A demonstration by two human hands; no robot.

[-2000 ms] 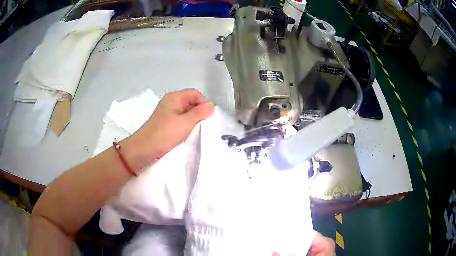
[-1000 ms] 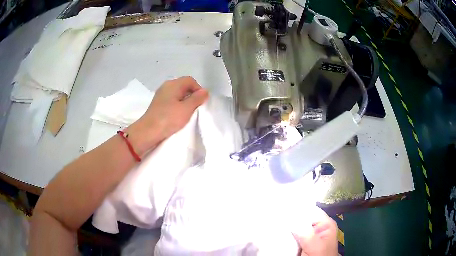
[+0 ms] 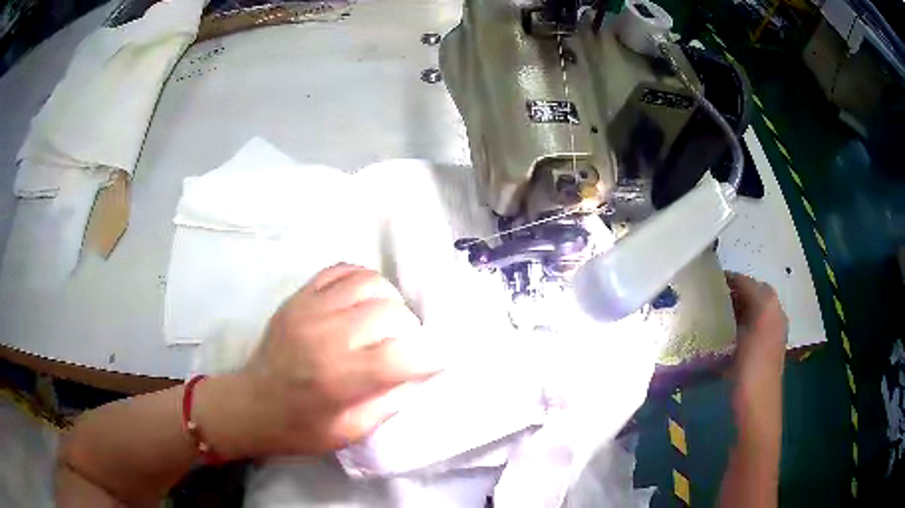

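Note:
A large white cloth [image 3: 466,397] lies in front of the olive-grey sewing machine [image 3: 516,109], under its brightly lit foot area, and hangs over the front table edge. My left hand [image 3: 342,362] grips the cloth left of the foot, its fingertips partly lost in glare. My right hand [image 3: 759,308] is at the right side of the machine head, off the cloth; its fingertips are partly hidden behind the machine, so its grip cannot be told. A white lamp [image 3: 655,248] on a bent arm stands over the needle area, which is washed out.
White pieces [image 3: 223,238] lie left of the cloth. A folded white stack [image 3: 99,109] with a tan card [image 3: 107,216] lies at the far left of the pale table [image 3: 298,89]. A black object [image 3: 710,149] is behind the machine at right. Green floor shows at right.
My right hand has let go of the cloth and moved up and right to the machine's side. My left hand has come down from the cloth's upper edge towards me. The cloth lies flatter.

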